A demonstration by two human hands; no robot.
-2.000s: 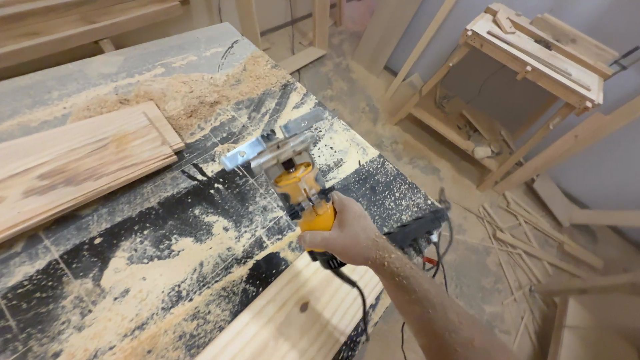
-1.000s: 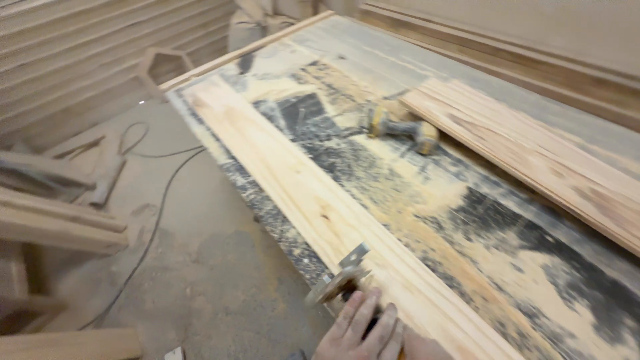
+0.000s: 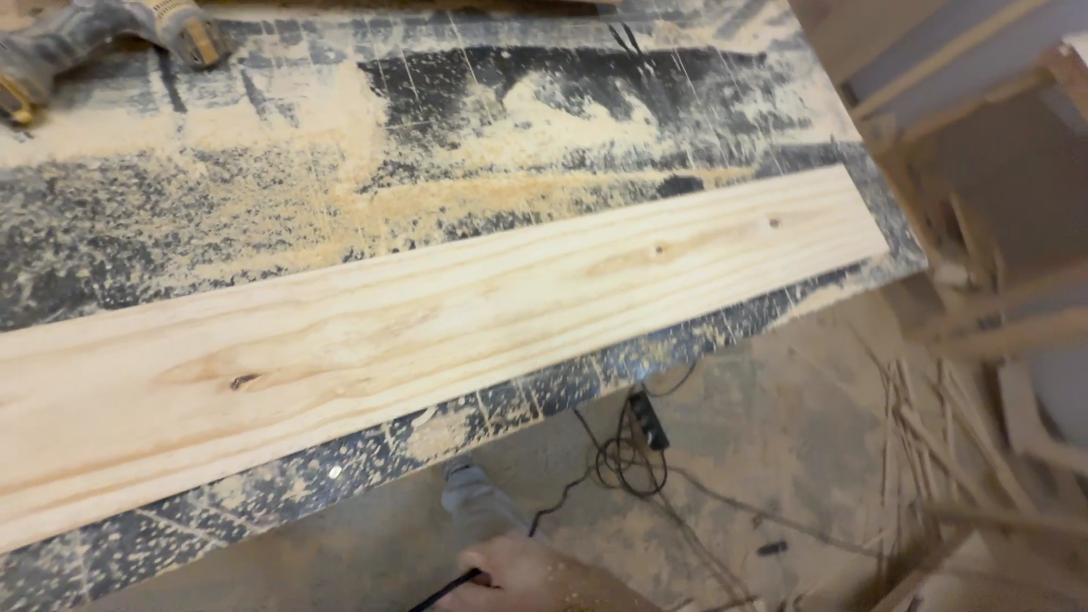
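Note:
A long pine board (image 3: 442, 323) with knots lies flat along the front edge of a dark worktable (image 3: 544, 93) covered in sawdust. Below that edge, at the bottom of the view, my right hand (image 3: 510, 574) is closed on a black power cord (image 3: 446, 591), whose far end runs out of the frame. Beside the hand a grey shoe or trouser leg shows, blurred. My left hand is out of view. On the table at the top left rests a dusty yellow and grey power tool (image 3: 110, 42), partly cut off by the frame.
On the floor lie a black power strip (image 3: 648, 421) and tangled cables (image 3: 629, 467). Several thin wood offcuts (image 3: 952, 433) are scattered at the right. A wooden stand (image 3: 977, 153) is beyond the table's right corner.
The view has swung a lot. The yellow jigsaw held earlier is no longer in sight, and my right hand now grips a cord below the table edge.

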